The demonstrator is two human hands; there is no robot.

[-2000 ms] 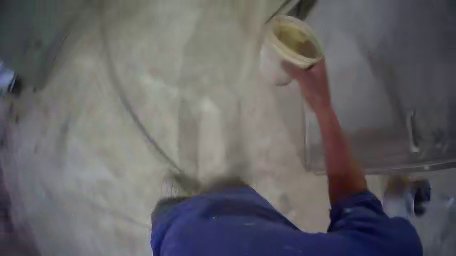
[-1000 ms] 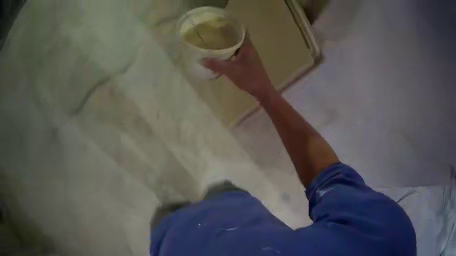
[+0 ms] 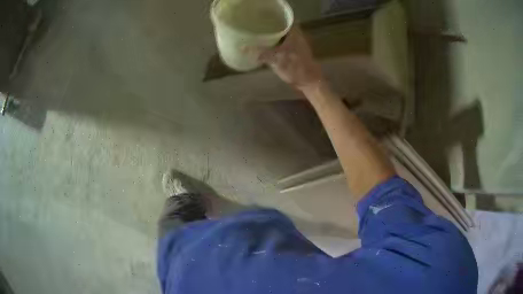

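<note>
My right hand (image 3: 293, 62) grips the mixing pot (image 3: 244, 43) by its right side, with my arm stretched forward. The pot is a cream-white open tub at the top edge of the picture, and its far rim is partly cut off. Its inside looks pale yellowish, but the content is blurred. The pot is held in the air, roughly upright, above the floor. My left hand is not in the picture.
An open brown cabinet carcass (image 3: 393, 49) with pale edges stands beyond my right forearm. Framed panels (image 3: 430, 178) with pale edging lie or lean right of my arm. The grey stained floor (image 3: 103, 172) spreads left. My foot (image 3: 175, 184) shows ahead of my body.
The view has moved from the bare floor and large flat panels to the cabinet carcass and panels. My right hand still holds the pot, now nearer the top edge.
</note>
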